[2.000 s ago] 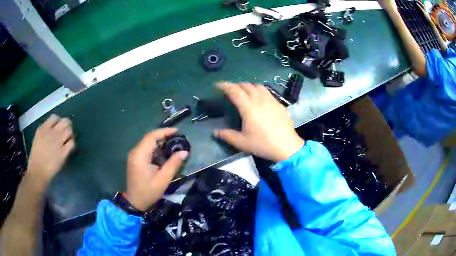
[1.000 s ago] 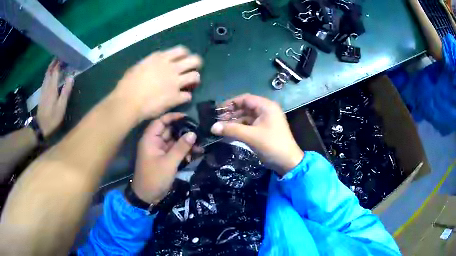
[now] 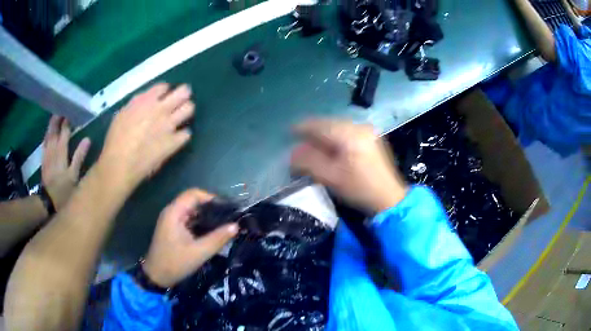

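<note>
My left hand [image 3: 183, 242] holds a small black unit [image 3: 210, 216] at the bench's front edge; it is blurred, with a thin silver wire showing at its right side. My right hand [image 3: 347, 161] is blurred above the bench edge to its right, fingers bent; whether it holds anything is unclear. A small black round-centred unit [image 3: 251, 60] lies alone further back on the green bench. A black binder clip [image 3: 366, 86] lies to its right, in front of a pile of black clips [image 3: 382, 29].
Another person's two bare arms reach in from the left, one hand [image 3: 146, 126] over the bench. A carton of clips [image 3: 453, 174] stands below the edge at right. A blue-sleeved person [image 3: 551, 123] is at far right. Black plastic [image 3: 259, 278] covers my lap.
The other person's near hand has drawn back left from beside my left hand. My right hand no longer shows the black clip it held by the wires. The silver-and-black clip near the front edge is gone.
</note>
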